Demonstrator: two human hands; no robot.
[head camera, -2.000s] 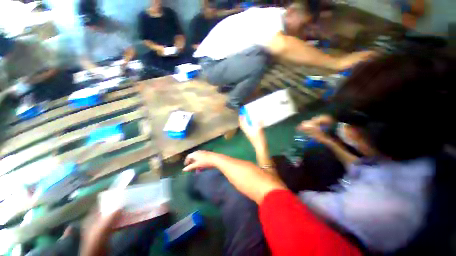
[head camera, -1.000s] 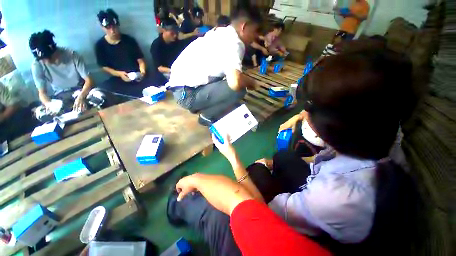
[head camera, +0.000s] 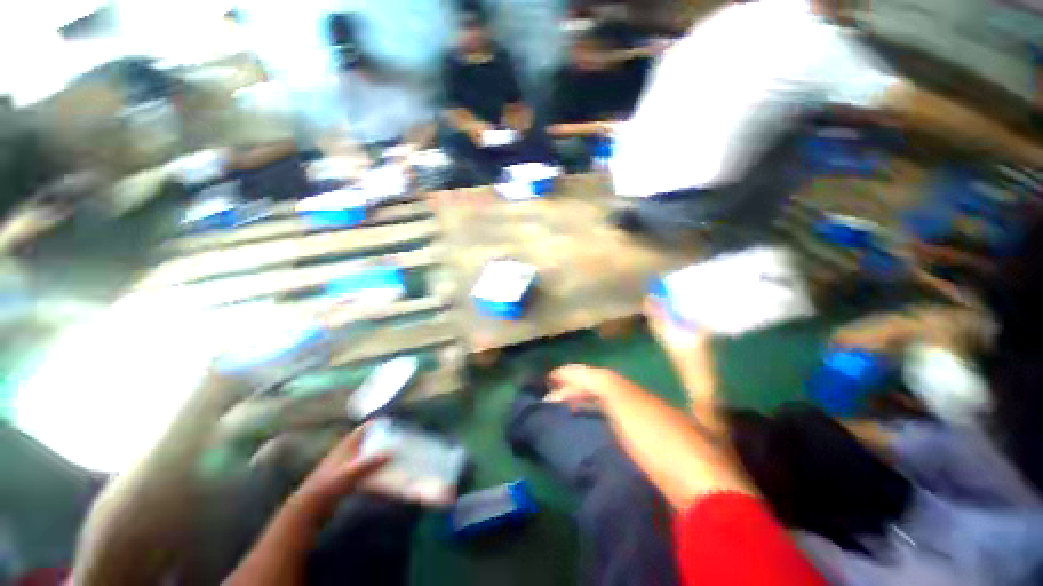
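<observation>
The picture is blurred. My left hand (head camera: 337, 472) comes in from the lower left, shut on the edge of a whitish, shallow plastic tray (head camera: 414, 460) above a dark trouser leg. A white oval-ended shell (head camera: 384, 387) shows just beyond it, by the pallet edge. My right hand (head camera: 578, 387), below a red short sleeve, rests over a dark trousered knee; its fingers look loosely apart and nothing shows in it. A blue open box (head camera: 492, 508) lies on the green floor between the legs.
A plywood board (head camera: 560, 258) bears blue-and-white boxes (head camera: 503, 286). A slatted pallet (head camera: 400, 232) with more boxes is at left. A neighbour's hand (head camera: 690, 343) holds a box at right. Another person's blurred arm (head camera: 154, 481) is at left. A person in white (head camera: 732, 103) crouches behind the board.
The view has swung, so the board and people sit further right. My left hand has come into view with the tray, which shows higher. My right hand stays over the knee.
</observation>
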